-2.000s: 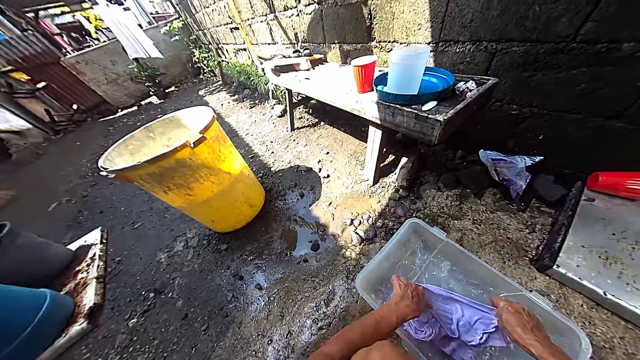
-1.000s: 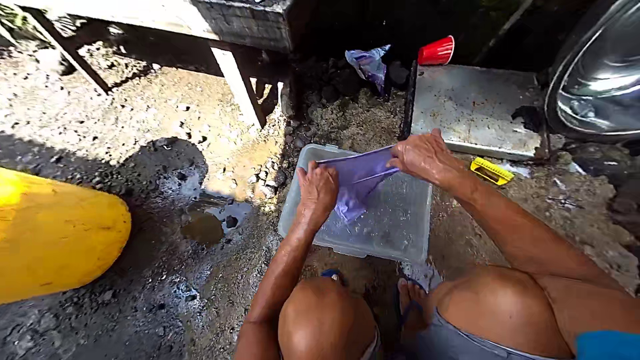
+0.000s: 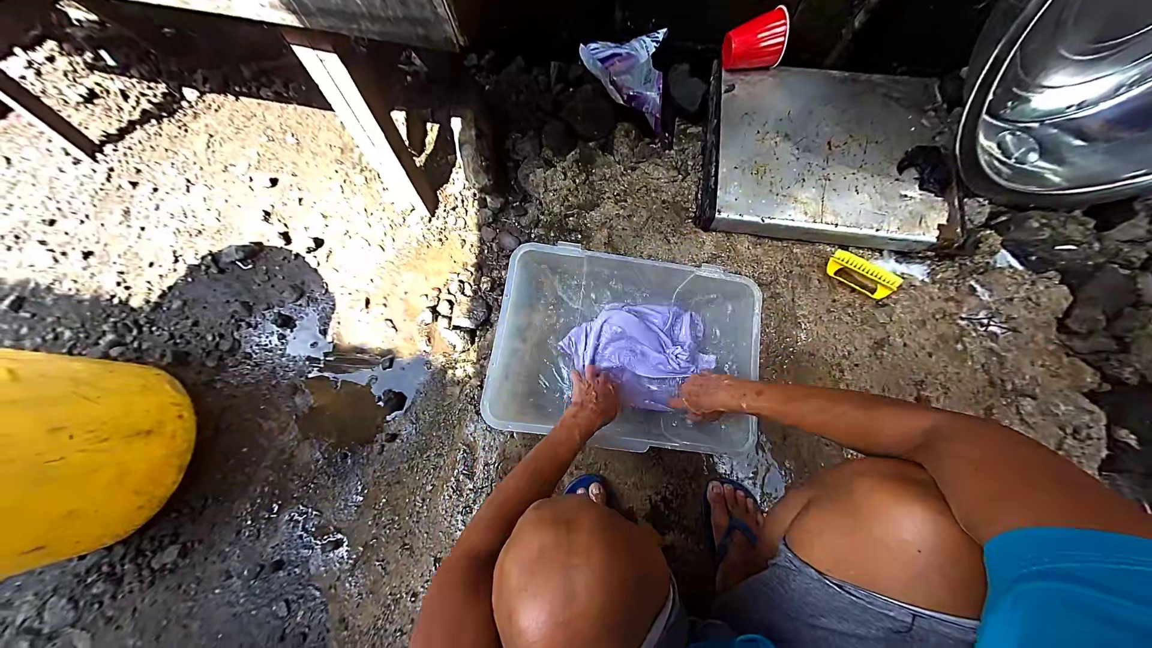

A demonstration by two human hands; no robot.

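A wet purple cloth lies bunched in a clear plastic tub on the ground before my feet. My left hand touches the cloth's near left edge, fingers pointing away from me. At its near right edge is my right hand, its fingertips against the fabric. Whether either hand grips the fabric cannot be told. Beyond the tub to the right, a yellow plastic brush rests on the ground.
A yellow bucket is at the left. The wooden table's leg stands back left. Behind the tub are a crumpled plastic bag, a flat metal box with a red cup, and a shiny metal basin. A puddle lies left.
One second ago both hands held the purple cloth stretched over the tub. Now it lies bunched inside, with the hands lower at its near edge. The view swung right and down after the first frame.
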